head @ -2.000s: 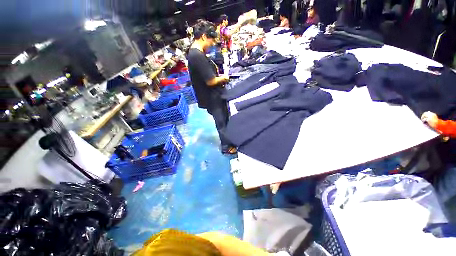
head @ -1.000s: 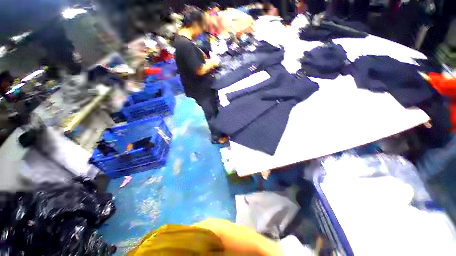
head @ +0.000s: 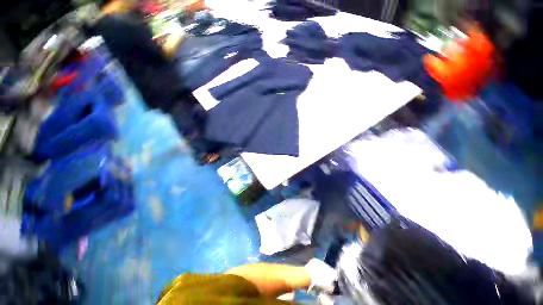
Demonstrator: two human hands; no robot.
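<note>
My left arm, in a mustard sleeve, reaches right along the bottom edge. My left hand (head: 322, 276), in a white glove, is small and blurred; its fingers cannot be made out. Just right of it are crinkled whitish plastic (head: 351, 265) and a dark, blurred cloth-like bundle (head: 411, 262). Whether the hand touches them cannot be told. A blue basket (head: 370, 205) stands behind, heaped with glossy white sheets (head: 440, 190). My right hand is not in view.
A white-topped table (head: 342, 119) holds a navy coat (head: 262, 113) and other dark garments. A white sack (head: 288, 225) lies below its corner. Blue crates (head: 80, 190) stand on the left floor. A dark-clothed person (head: 140, 59) stands left of the table; a red-clad person (head: 464, 65) is at right.
The view has swung, shifting the table left. My left forearm shows farther right, with the white glove visible. The dark bundle now shows at the lower right; the black plastic heap has mostly left view.
</note>
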